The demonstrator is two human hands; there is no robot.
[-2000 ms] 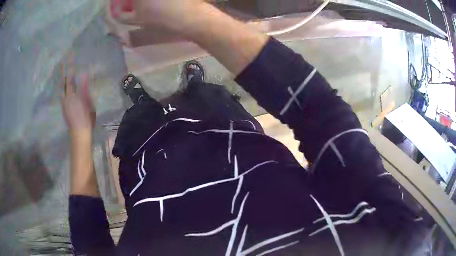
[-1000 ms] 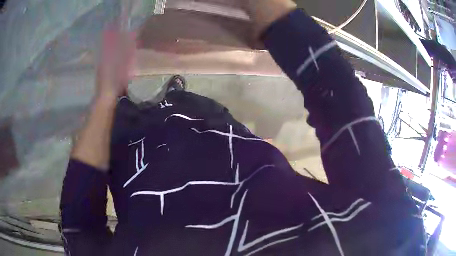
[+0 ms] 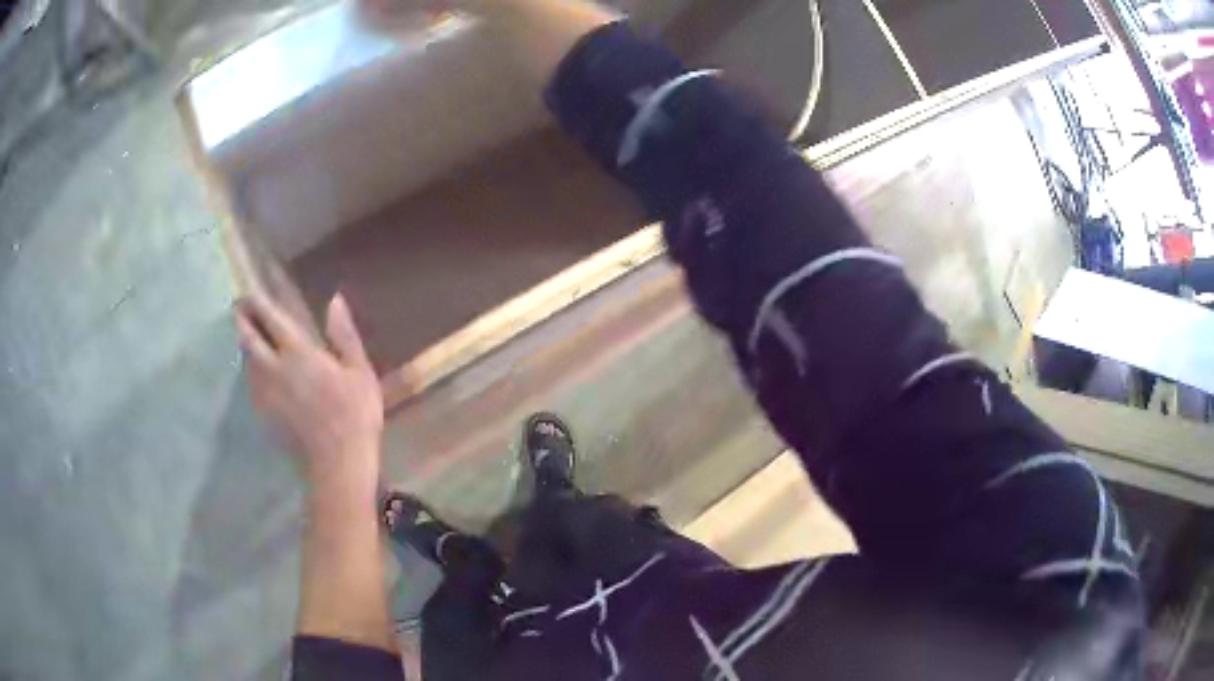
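Observation:
The cabinet carcass [image 3: 533, 233], an open box with a brown-grey inside, lies across the upper middle. Its pale-yellow front edge [image 3: 533, 303] runs diagonally below the opening. My left hand [image 3: 320, 393] is at the carcass's near left corner, fingers apart, fingertips at the left side edge. It holds nothing visible. My right hand [image 3: 446, 11] is blurred at the top edge of the picture, near a bright white-blue panel [image 3: 300, 83]. It is partly cut off, and I cannot tell whether it holds anything. A cream air hose [image 3: 815, 73] hangs beside my right sleeve over the carcass.
My sandalled feet stand on the grey concrete floor [image 3: 120, 439] just below the carcass. A pale board [image 3: 772, 516] lies right of my legs. A white-topped cabinet [image 3: 1132, 326] stands at the right, with a long wooden piece [image 3: 1125, 439] below it. Cables and clutter lie behind.
The view has shifted, showing more of the carcass's inside and left end. My left hand has come to the carcass's left corner. My right hand is now farther left along the top.

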